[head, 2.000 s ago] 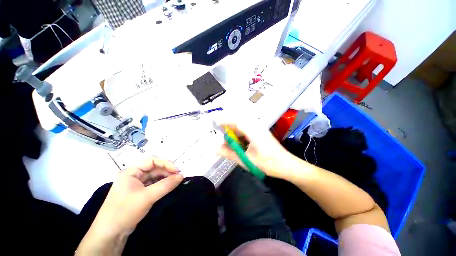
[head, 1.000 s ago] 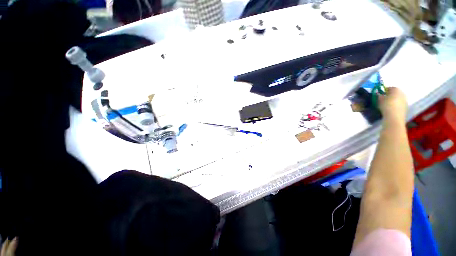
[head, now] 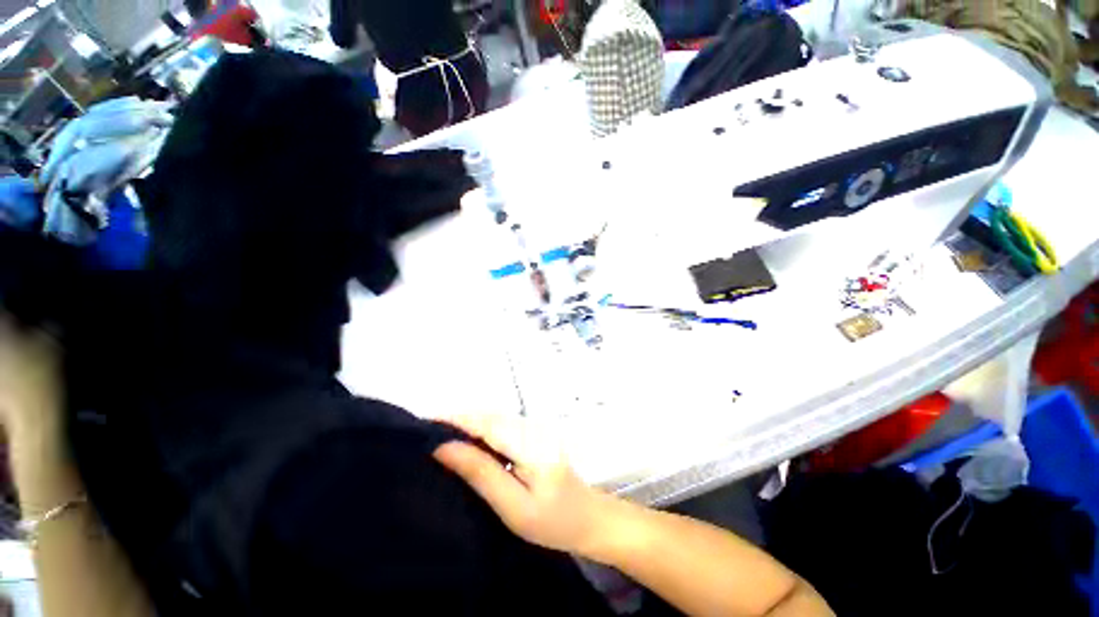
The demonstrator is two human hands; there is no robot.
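Note:
A large black garment piece [head: 277,398] lies over my lap and the left of the table, its upper part raised in a bulky heap. My right hand [head: 518,482] is on the cloth's right edge, thumb over it, fingers behind. My left hand [head: 27,380] is blurred at the far left edge against the black cloth; its fingers cannot be made out. The fabric shears [head: 1024,241], with green and yellow handles, lie at the table's right end. The presser foot area [head: 579,316] of the white sewing machine head [head: 699,181] has no cloth under it.
Thread snips [head: 723,322], a dark case [head: 733,276], a shiny cluster with red bits [head: 870,286] and a small brown tag [head: 859,327] lie on the table. A blue bin [head: 1061,446] with black cloth stands at lower right. A person in black stands behind the table.
The green-handled shears have left my right hand and lie at the right end. My right hand has come back to the cloth. The black cloth is heaped higher at left. The view has shifted.

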